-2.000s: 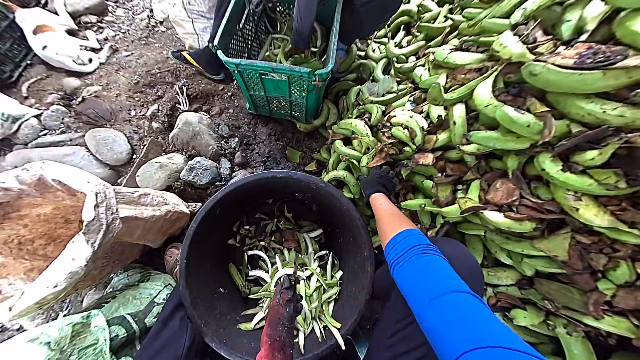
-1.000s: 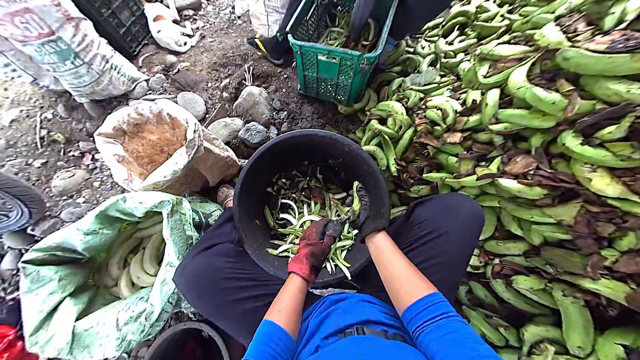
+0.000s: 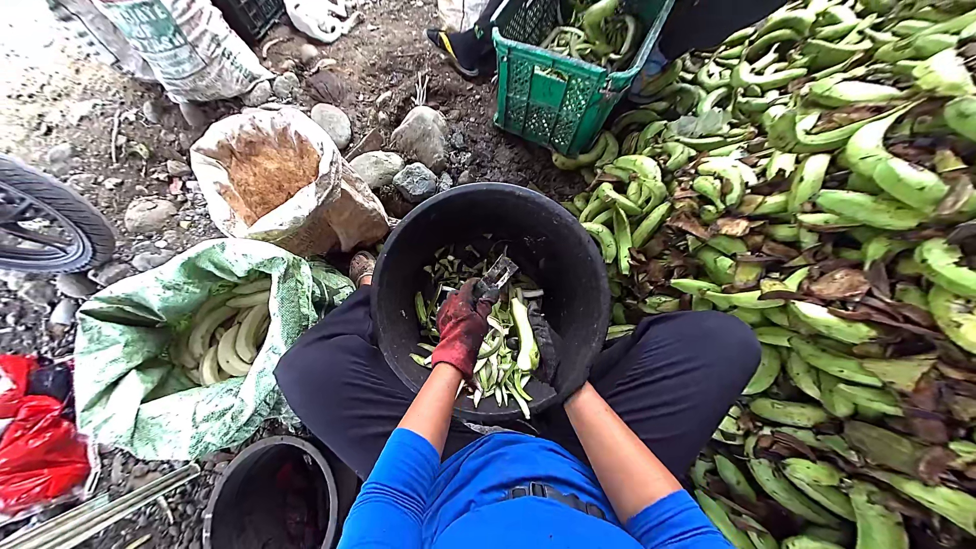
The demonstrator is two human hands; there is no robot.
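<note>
A black plastic tub (image 3: pixel 583 305) stands between my legs with green and white peel strips (image 3: pixel 499 374) inside. My left hand (image 3: pixel 463 324), in a red and dark glove, is closed on a small peeling tool (image 3: pixel 499 272) with a flat metal part. Just right of it, my right hand (image 3: pixel 545 347) in a dark glove holds a green banana (image 3: pixel 524 334), partly pale on its surface. Its fingers are partly hidden in the dark tub. To the right lies a large heap of green bananas (image 3: pixel 831 320).
Peeled bananas lie in a green woven sack (image 3: pixel 114 389) at left; behind it is an open white sack (image 3: pixel 351 206). A black bucket (image 3: pixel 329 476) stands lower left, a wheel (image 3: pixel 57 217) far left. Ahead, near a person's shoe (image 3: pixel 457 52), is a green crate (image 3: pixel 549 103).
My right hand has come from the banana heap into the tub and now holds a banana. The view has shifted, bringing the green sack and wheel further in.
</note>
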